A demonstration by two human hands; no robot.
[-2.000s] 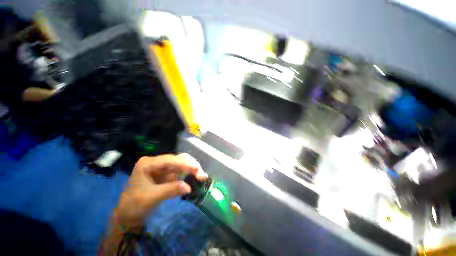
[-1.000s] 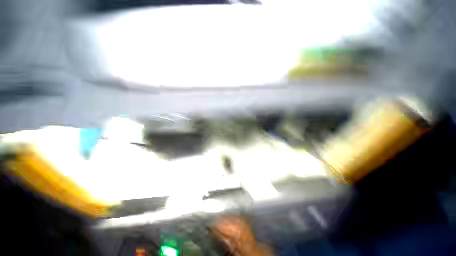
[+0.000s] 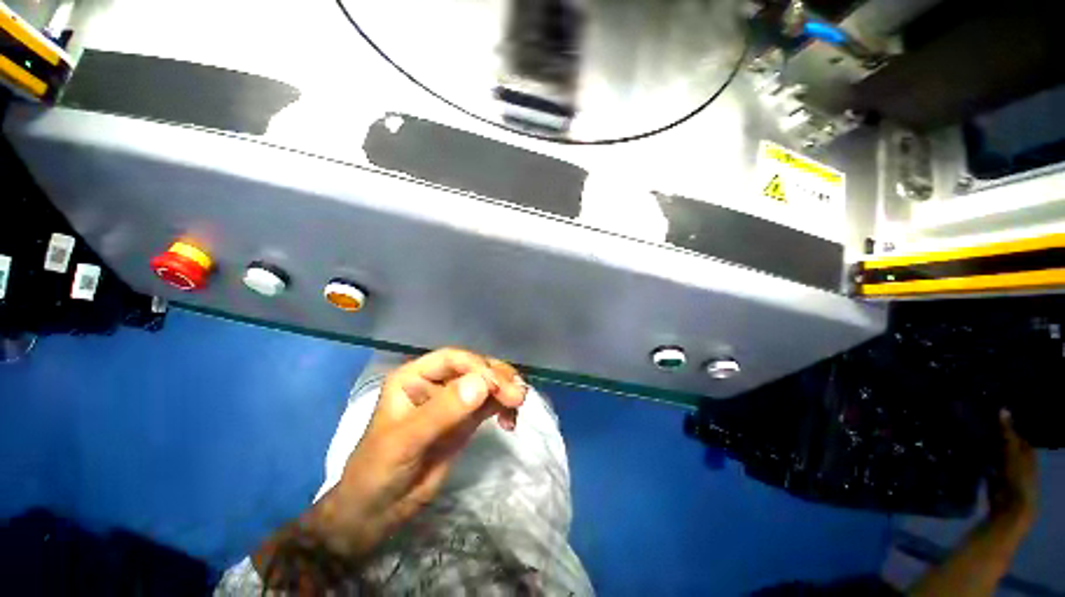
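My left hand (image 3: 432, 426) is in front of the machine's front panel (image 3: 491, 292), above my lap, thumb and fingertips drawn together. Whether a tiny part is between them cannot be told. My right hand (image 3: 1010, 478) is at the far right, small and dim, at the edge of a black tray stack (image 3: 864, 420); its grip is unclear. The fixture (image 3: 543, 64), a dark block with a metal front, stands blurred on the bright plate (image 3: 444, 47), cut off by the top edge.
The panel has a red emergency stop (image 3: 181, 267), a pale button (image 3: 265, 279), an orange button (image 3: 345, 294) and two small buttons at right. Black pads (image 3: 477, 163) line the front edge. A thin black cable curves round the fixture. Yellow-black bars (image 3: 969, 267) stand at both sides. Black trays are at left.
The view has swung and tilted down to the front panel. My left hand has left the panel's left buttons and is above my lap. The green button light is off. My right hand now shows.
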